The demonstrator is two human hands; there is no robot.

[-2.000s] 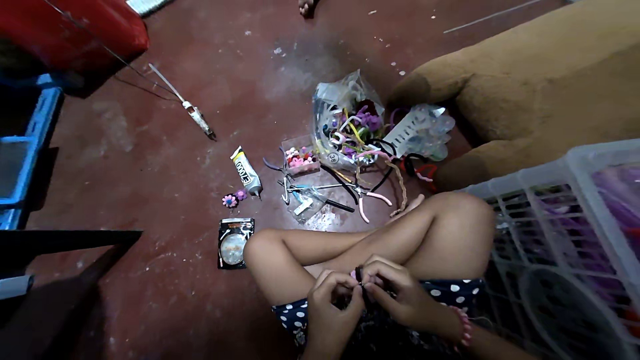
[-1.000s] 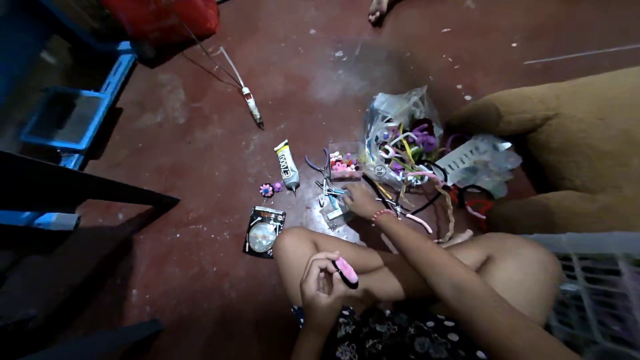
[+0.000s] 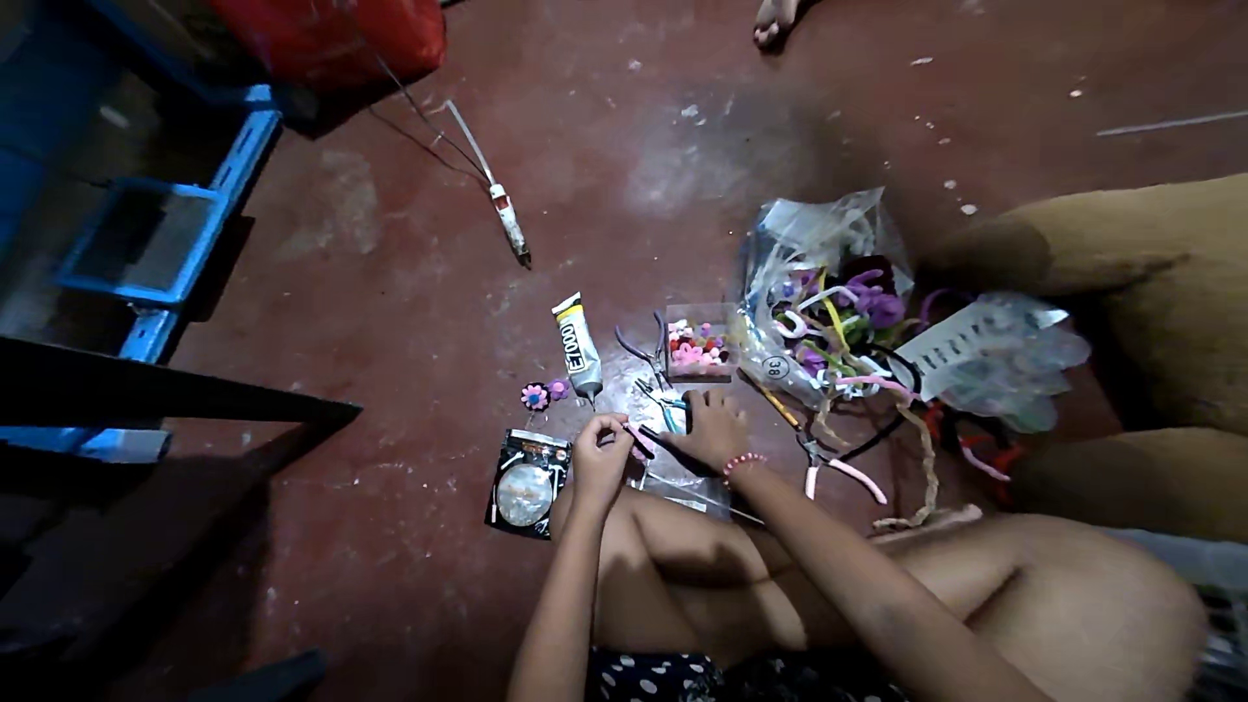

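My left hand [image 3: 603,453] pinches a small pink and black piece [image 3: 641,441] between thumb and fingers. Beside it, my right hand [image 3: 712,429], with a pink bead bracelet at the wrist, reaches over teal-handled pliers [image 3: 671,409]; whether it grips anything cannot be told. A glue tube [image 3: 577,351] lies just above my left hand. Purple-handled pliers [image 3: 645,349] rest against a clear box of small pink, red and white pieces [image 3: 699,375]. Two flower pieces [image 3: 534,396] lie left of the tube's tip, above a black packet with a round pale window [image 3: 526,486].
A plastic bag of pipe cleaners [image 3: 829,312] and a clear pack [image 3: 1033,370] lie to the right, near pink-handled pliers [image 3: 843,473]. A glue gun [image 3: 509,224] with its cord lies farther off. A brown plush [image 3: 1150,263] stands at right, a blue frame [image 3: 210,210] at left; another person's foot [image 3: 773,21] shows at top.
Two seconds ago both hands were together over the lap. The right hand went out to the tools, and the left hand has since moved forward beside it with the pink and black piece.
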